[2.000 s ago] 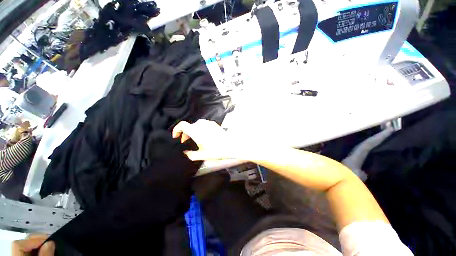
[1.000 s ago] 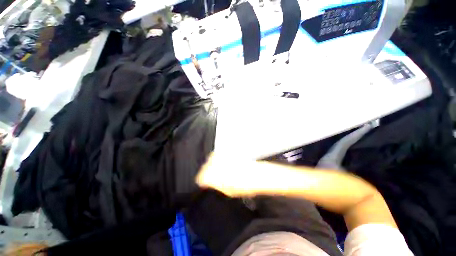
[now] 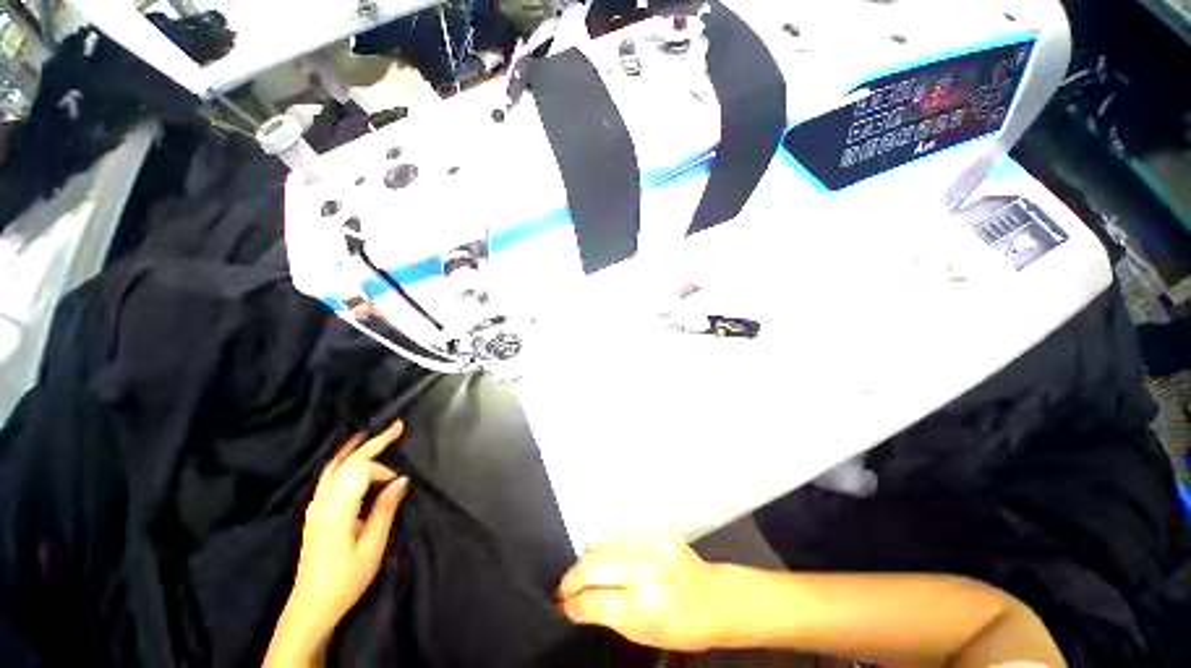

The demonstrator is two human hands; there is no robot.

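The black garment lies in a large heap left of the needle area and spills toward the lap. Its lit, smoother part runs up under the left end of the white sewing machine. My left hand rests on the cloth with its fingers apart, below the machine head's left end. My right hand is at the front corner of the machine bed, fingers curled on the cloth edge; its fingertips look pressed onto the black cloth. The needle itself cannot be made out.
Dark snips lie on the bed. Two black fabric strips drape over the machine head. The control panel is at the right. A pale upright knob stands at the head's top left. More black cloth hangs right of the bed.
My left hand has come from the lower left corner onto the cloth near the machine. My right hand has moved down and right in the picture. The machine appears closer.
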